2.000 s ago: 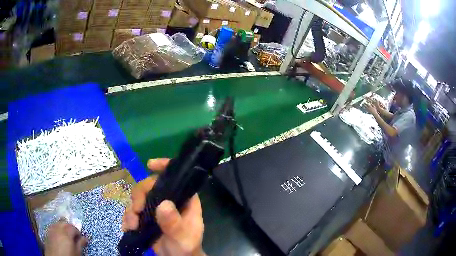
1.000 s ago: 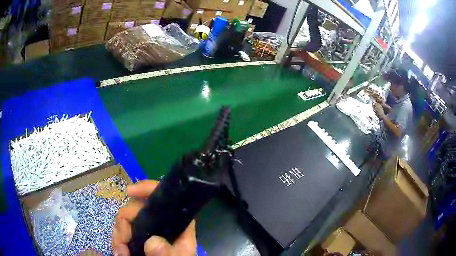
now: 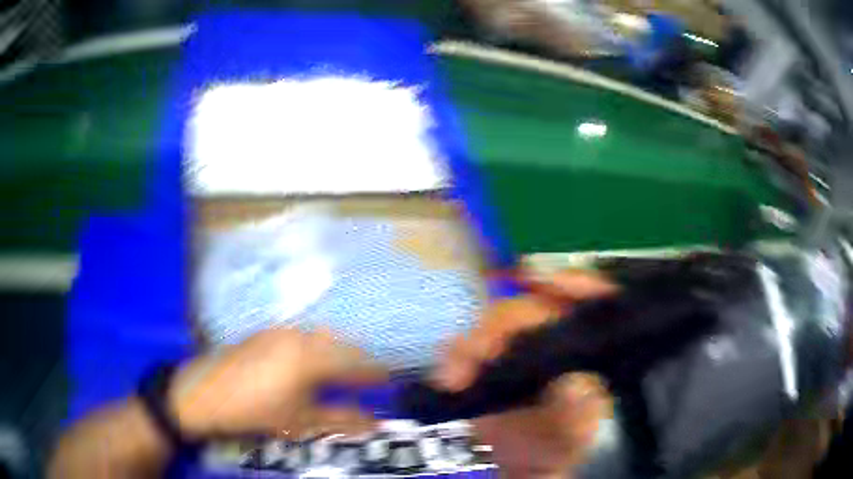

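Observation:
The frame is strongly blurred. My right hand (image 3: 566,412) is wrapped around a thick black handheld tool, likely an electric screwdriver (image 3: 645,313), lying slanted across the lower right. My left hand (image 3: 262,379), with a dark wristband, is at lower left, over the near edge of the screw tray; whether its fingers hold anything cannot be told. A pale board with dark parts (image 3: 365,451) lies below both hands at the bottom edge. Blurred screws (image 3: 402,299) fill the nearer carton, with a clear bag (image 3: 295,267) on them. White sticks (image 3: 313,136) fill the farther carton.
The cartons sit on a blue sheet (image 3: 122,318). A green conveyor belt (image 3: 608,187) runs behind, with a pale edge strip. A black surface (image 3: 730,374) at the right bears a long white strip (image 3: 781,327). Blurred goods and a frame post stand at upper right.
The view has swung left and down, so the cartons now sit mid-frame. The tool has moved low and lies flatter. My left hand is fully in view, and a board shows below the hands.

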